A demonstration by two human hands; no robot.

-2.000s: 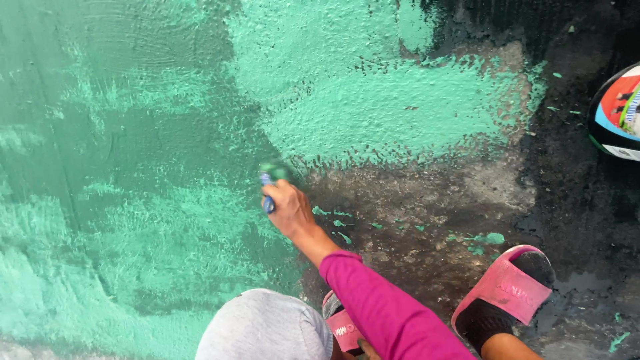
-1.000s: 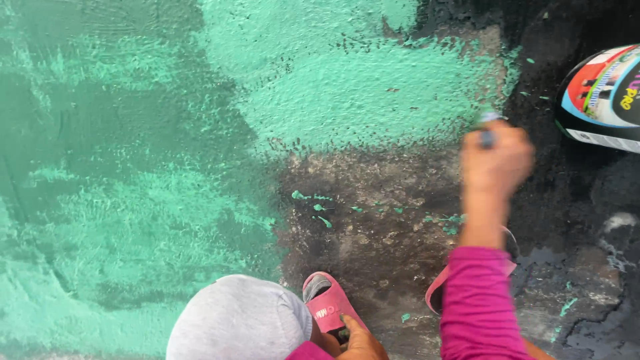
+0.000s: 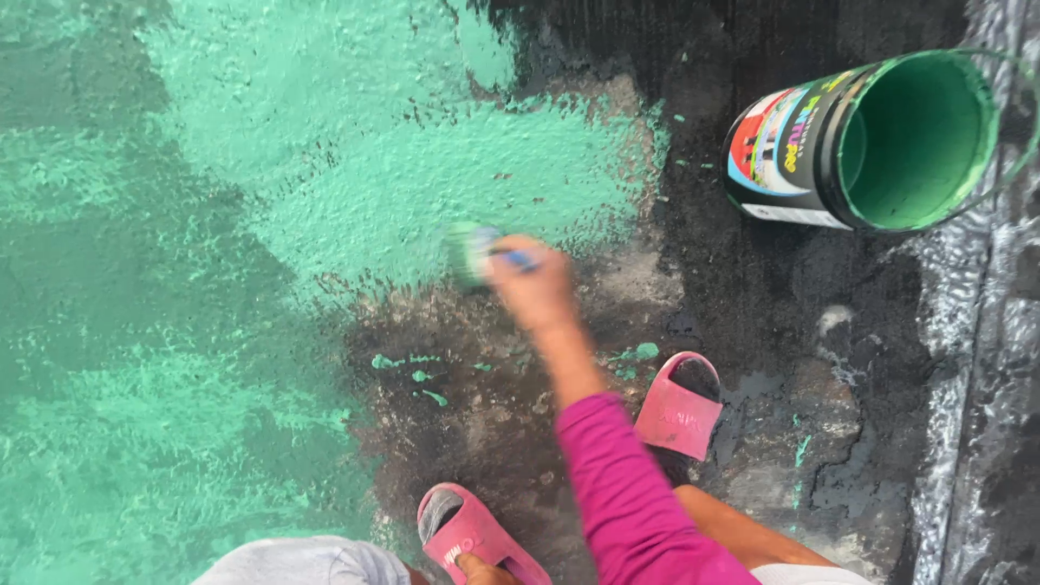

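Observation:
My right hand (image 3: 532,280), in a magenta sleeve, grips the blue handle of a paintbrush (image 3: 471,253). Its bristles, blurred by motion, are on the lower edge of the bright green paint (image 3: 455,179) that coats the rough dark surface. At the bottom, part of my left hand (image 3: 483,571) shows by the pink slide sandal (image 3: 479,536) on my left foot; the knee and the frame edge hide most of it, and whether it holds anything does not show. A paint bucket (image 3: 784,154), green inside and with a wire handle, stands at the upper right.
My other foot wears a second pink sandal (image 3: 682,414), on unpainted dark ground. Green drips (image 3: 435,398) dot the ground between the feet and the painted area. A raised seam with silvery patches (image 3: 946,390) runs down the right side.
My right hand swept right along the paint's lower edge, then came back left with the brush. The view has shifted, so the whole bucket now shows.

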